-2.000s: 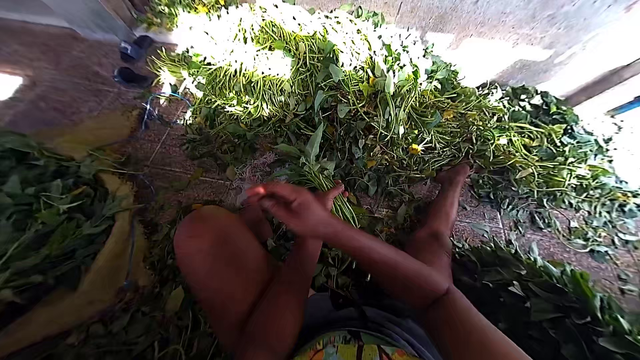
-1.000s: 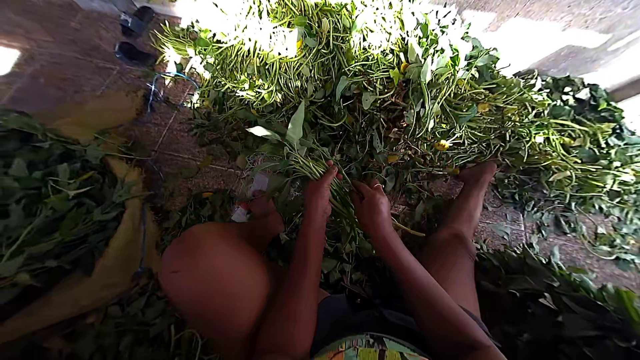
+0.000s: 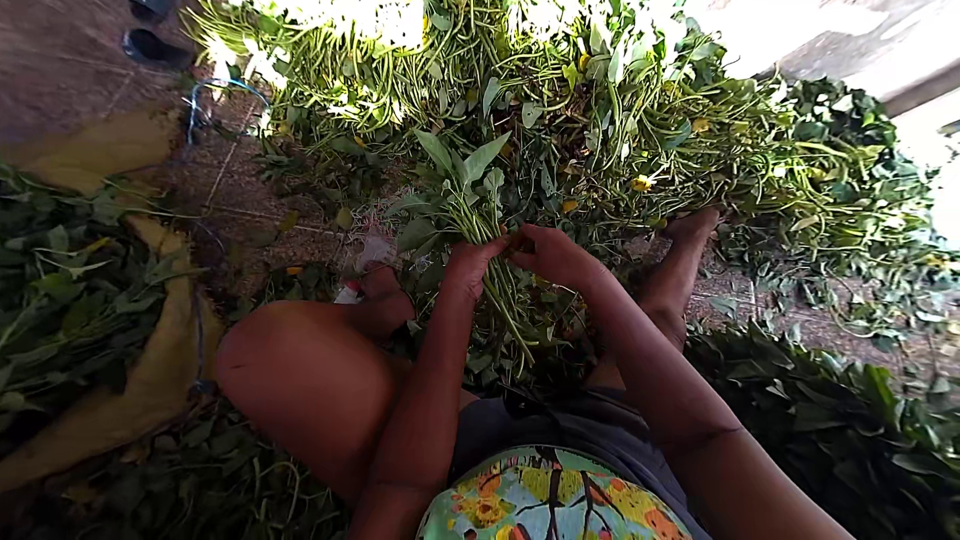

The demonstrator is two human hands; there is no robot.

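My left hand is closed around a bunch of leafy green stems, whose leaves point away from me and whose cut ends hang toward my lap. Close against the bunch on its right side is my right hand, fingertips pinched near my left thumb; whether they hold a stem or a tie is too small to tell. Beyond both hands spreads a large heap of long-stemmed greens with a few yellow leaves.
Dark leafy greens lie at the right. More greens rest on a yellowish sack at the left. Blue twine and dark sandals are on the tiled floor. Thin pale strands lie near my folded leg.
Two seconds ago my right hand was raised to the left, across my left arm; it then came to the right side of the bunch. Since one second ago the bunch stands more upright.
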